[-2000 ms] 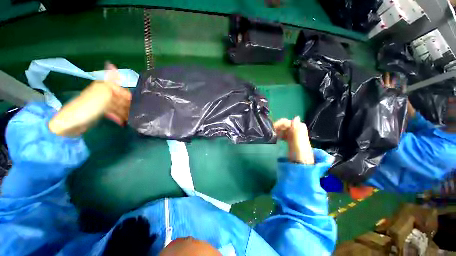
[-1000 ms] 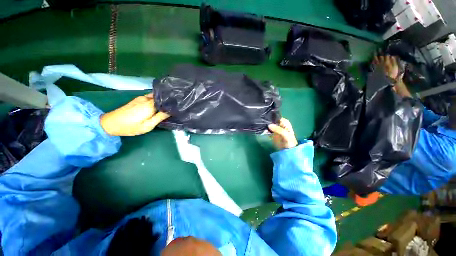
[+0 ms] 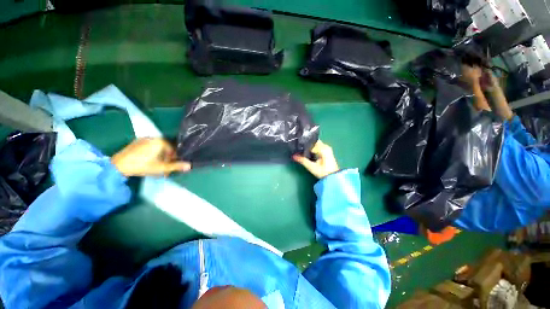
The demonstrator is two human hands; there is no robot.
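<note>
A black bagged package (image 3: 241, 124) lies on the green side table in front of me, shiny and crinkled. My left hand (image 3: 148, 158) is at its lower left corner, thumb and fingers on the film. My right hand (image 3: 321, 159) pinches its lower right corner. A pale blue-white label strip (image 3: 199, 211) runs from my left hand's area down across the table to my smock. Its print cannot be read. Another pale stretch of ribbon (image 3: 90, 108) loops at the left near the frame post.
Wrapped parcels (image 3: 235, 42) (image 3: 350, 53) lie on the green conveyor belt (image 3: 132, 54) beyond the table. A large heap of filled black bags (image 3: 449, 157) is at right, with another person's hands (image 3: 479, 81) behind it. Black film (image 3: 27, 169) lies at far left. Brown cartons (image 3: 482, 277) are at lower right.
The package was turned and straightened between my hands and now lies flatter. The label strip shifted left towards my left hand. Parcels on the belt moved left. The other person's hands came together.
</note>
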